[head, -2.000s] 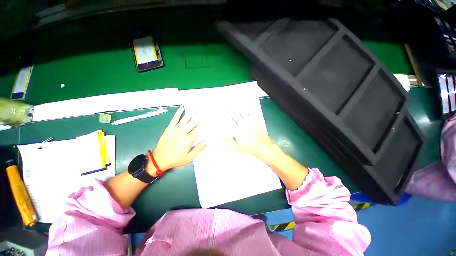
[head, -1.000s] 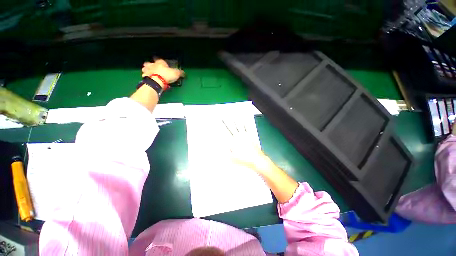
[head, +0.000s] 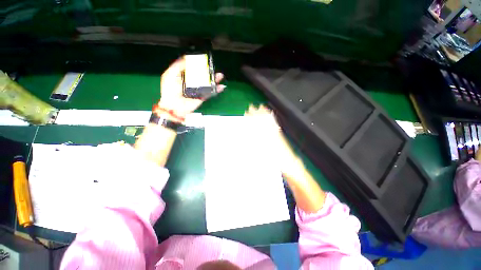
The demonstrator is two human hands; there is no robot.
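Observation:
My left hand (head: 176, 87) holds a phone assembly (head: 199, 74) above the far side of the green bench. The phone's open back faces up, with a white battery area and a yellow side strip. My right hand (head: 263, 126) is over the far end of the white paper sheet (head: 242, 184); it is overexposed against the paper, and nothing shows in it. A stack of black foam trays (head: 337, 111) stands at the right, tilted, with empty pockets on top.
A record sheet (head: 63, 184) and an orange-handled tool (head: 22, 192) lie at left. Another phone (head: 68, 86) and a green-beige roll (head: 23, 100) are at far left. A white strip (head: 105, 117) crosses the bench. Another person's sleeve (head: 468, 182) is at right, near a tray of phones (head: 460, 138).
My left hand reached from the paper to the phone on the far side, took hold of it and lifted it nearer. My right hand has moved slightly toward the paper's far edge.

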